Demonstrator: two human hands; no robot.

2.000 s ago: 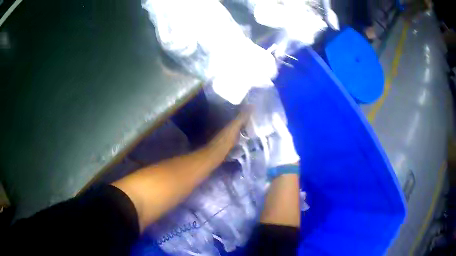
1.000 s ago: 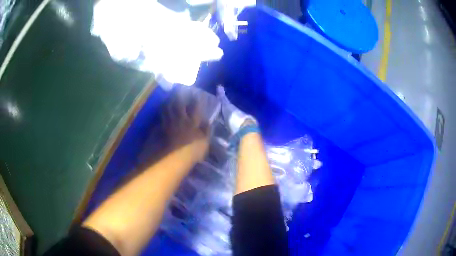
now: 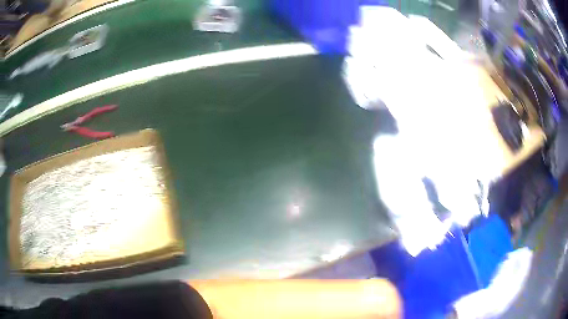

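An overexposed white pile (image 3: 423, 124), its items too bright to tell apart, lies on the right of the dark green bench. The large blue bin (image 3: 436, 280) shows in part below it. My bare left forearm (image 3: 299, 299) crosses the bottom edge towards the bin; the hand itself does not show. A blurred white shape (image 3: 495, 290) at the bottom right looks like my gloved right hand, but its fingers and any hold cannot be made out.
A shallow cardboard box (image 3: 171, 205) full of silver slivers stands at the left. Red-handled cutters (image 3: 93, 121) lie open behind it. Beyond the pale rail (image 3: 187, 65), white open units (image 3: 218, 17) and a blue sheet (image 3: 317, 22) lie on the green belt.
The view has swung left and up from the bin to the bench. Both hands were down in the bin over bagged items; now only my left forearm shows clearly, at the bottom edge.
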